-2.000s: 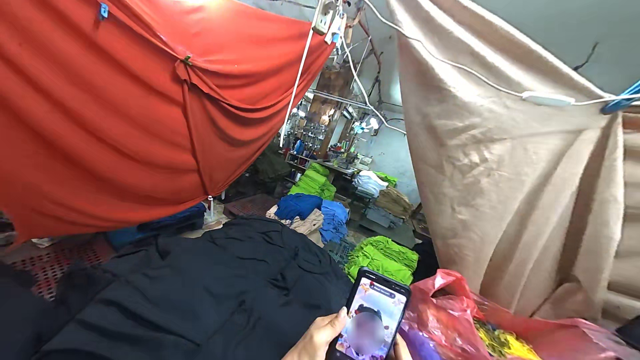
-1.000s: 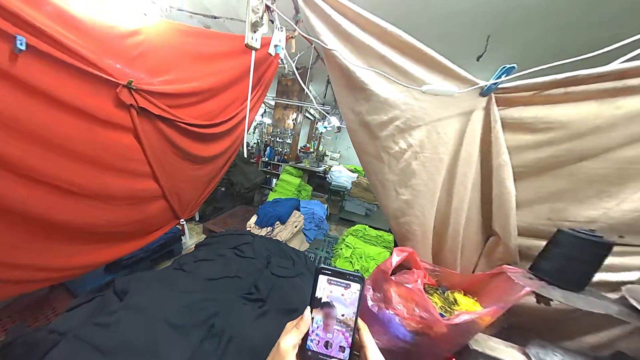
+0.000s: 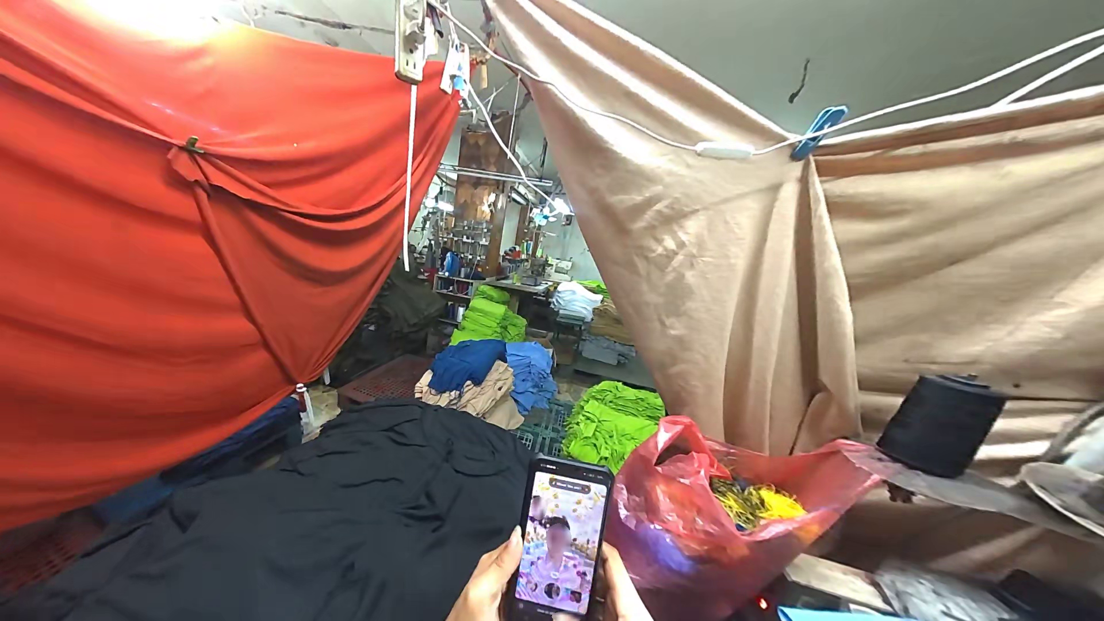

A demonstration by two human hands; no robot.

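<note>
A smartphone (image 3: pixel 562 539) in a dark case stands upright between my two hands at the bottom centre, its lit screen towards me. My left hand (image 3: pixel 489 582) grips its left edge, with the thumb along the side. My right hand (image 3: pixel 623 588) holds the right edge; most of its fingers are hidden behind the phone. Black fabric (image 3: pixel 328 509) lies heaped to the left of the phone. Close by on the right is a red plastic bag (image 3: pixel 673 517) holding yellow and dark thread scraps (image 3: pixel 757 504).
An orange-red cloth (image 3: pixel 172 259) hangs at left, a beige cloth (image 3: pixel 690 259) at right, with a blue clip (image 3: pixel 819 132) on it. A black thread cone (image 3: pixel 942 424) stands at right. Green folded fabric (image 3: pixel 614 423) and blue fabric (image 3: pixel 466 364) lie beyond the phone.
The view has turned to the right, bringing the black thread cone into sight. Both hands still hold the phone, and its screen picture has changed.
</note>
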